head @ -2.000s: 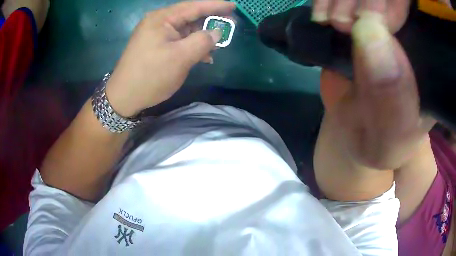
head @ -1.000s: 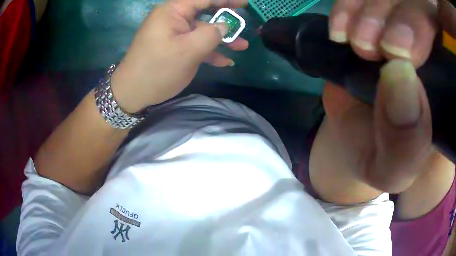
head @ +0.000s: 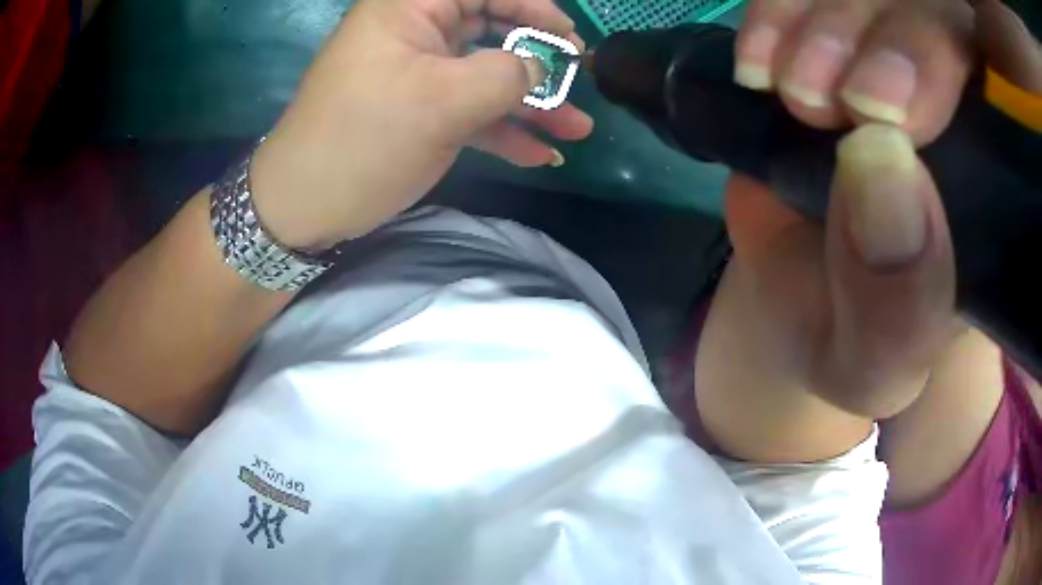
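My left hand (head: 394,120), with the wristwatch, pinches a small rounded-square housing (head: 568,82) by its left side. The housing has a white rim and a green circuit board (head: 553,64) inside; my thumb covers part of the board. My right hand (head: 874,171) grips a thick black electric screwdriver (head: 708,103), its tapered nose pointing left. The short screwdriver bit (head: 587,59) is at the housing's upper right edge. Whether it sits on a screw cannot be told.
A green screw tray (head: 651,14) with a grid of holes lies on the dark green bench (head: 634,154) behind the screwdriver nose, cut off by the top edge. A person in red (head: 34,80) is at the far left, and maroon clothing (head: 943,537) shows at the lower right.
My left hand has moved right with the housing, which is now tilted differently. The gap to the screwdriver has closed, and the bit is now at the rim.
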